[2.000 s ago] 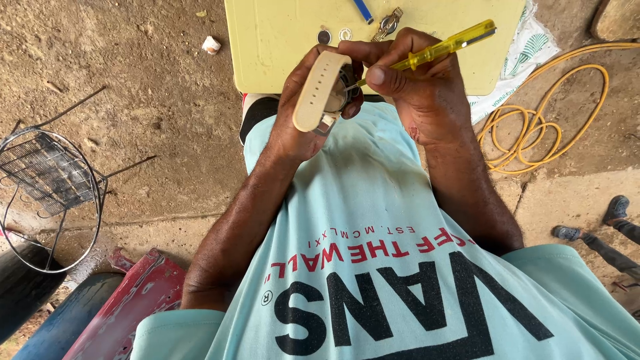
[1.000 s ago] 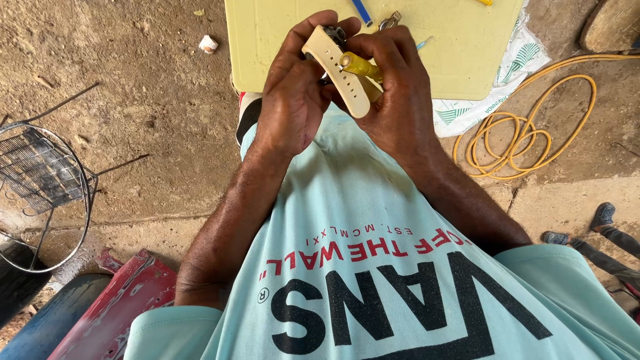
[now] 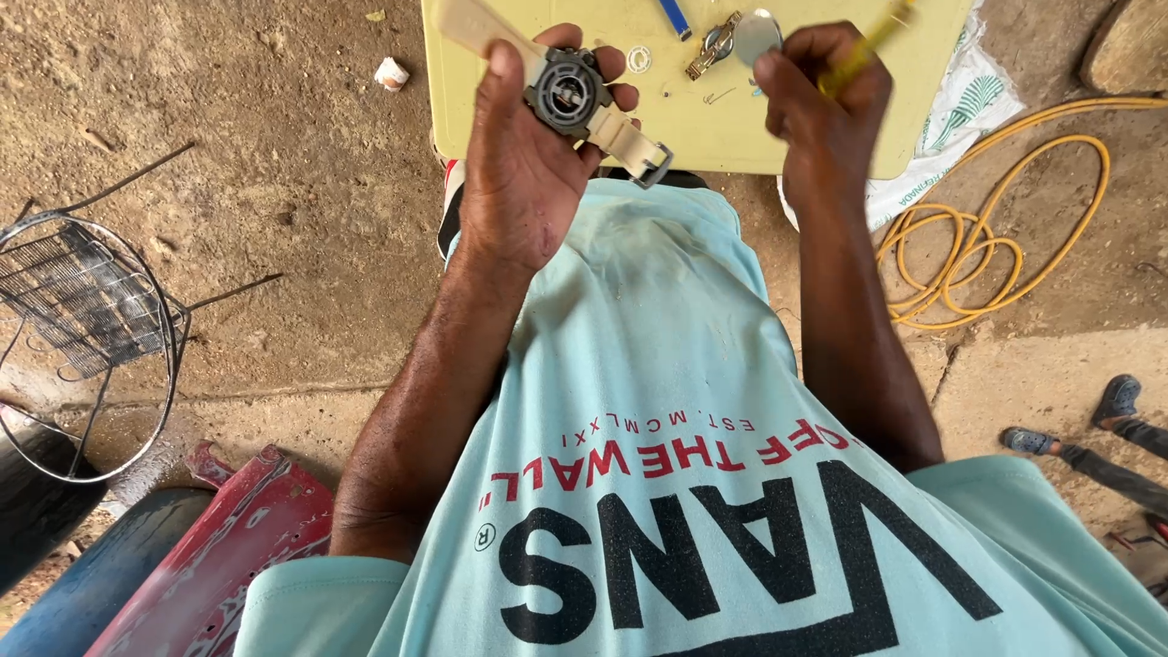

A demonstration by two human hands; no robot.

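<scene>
My left hand [image 3: 529,173] holds a wristwatch [image 3: 570,94] with a cream strap, its back off and the round inside showing. The strap's buckle end hangs past my fingers toward the right. My right hand [image 3: 826,100] pinches a round metal watch back cover [image 3: 756,36] between thumb and finger and also holds a screwdriver with a yellow handle [image 3: 867,50], blurred, its shaft hidden. Below them on the pale yellow tabletop [image 3: 712,137] lie a metal-band watch [image 3: 714,46], a white ring-shaped part [image 3: 639,59] and a blue tool or pen [image 3: 675,18].
Tiny parts lie on the tabletop. A white printed sack [image 3: 972,114] sticks out at its right edge, beside a coiled yellow hose [image 3: 985,237]. A wire rack [image 3: 87,310] stands at left above a red panel [image 3: 228,547]. A person's shoes [image 3: 1118,401] show at right.
My hands have moved apart. The watch lies turned in my left palm with its inside exposed, and the round cover is now in my right hand, away from the watch.
</scene>
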